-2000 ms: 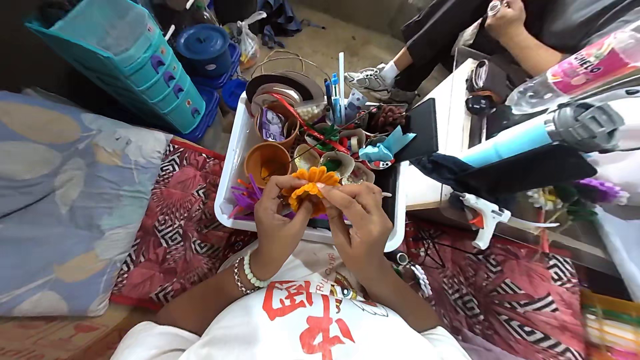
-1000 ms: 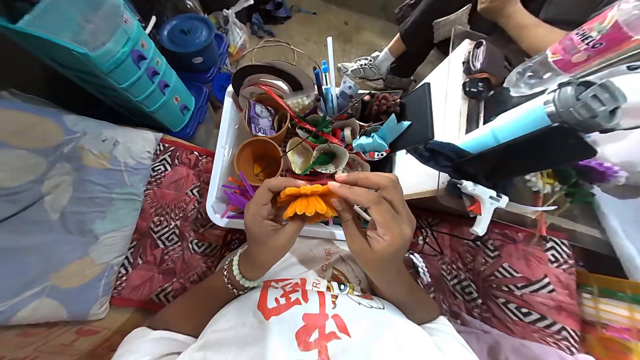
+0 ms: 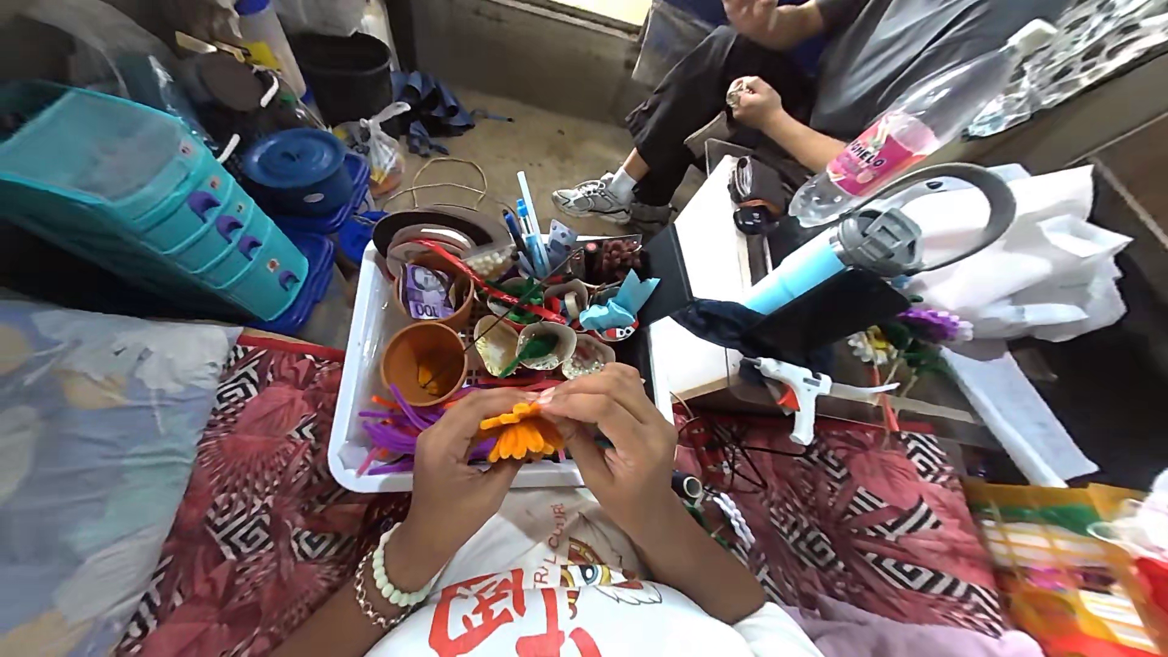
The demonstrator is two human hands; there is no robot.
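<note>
An orange flower of fuzzy pipe cleaners (image 3: pixel 522 434) is pinched between my two hands, over the near edge of a white plastic tray (image 3: pixel 349 429). My left hand (image 3: pixel 461 456) holds its left side, and my right hand (image 3: pixel 616 438) grips its upper right edge with thumb and fingers. Purple pipe cleaners (image 3: pixel 391 422) lie in the tray beside my left hand. Behind them stand a brown pot (image 3: pixel 424 363) with a bit of orange in it, small cups with green pieces (image 3: pixel 545 347), and a light blue ribbon bow (image 3: pixel 620 303). My fingers hide part of the flower.
At right are a white hot glue gun (image 3: pixel 796 392), a light blue bottle (image 3: pixel 803 274) and a clear plastic bottle (image 3: pixel 867 164). Teal drawers (image 3: pixel 214 233) and a blue lidded bucket (image 3: pixel 299 169) stand at left. Another person (image 3: pixel 776 100) sits beyond the white table (image 3: pixel 707 246).
Both hands have kept hold of the orange flower while their fingers shifted on it. Its petals faced up two seconds ago and now hang downward. The other person's hands have moved.
</note>
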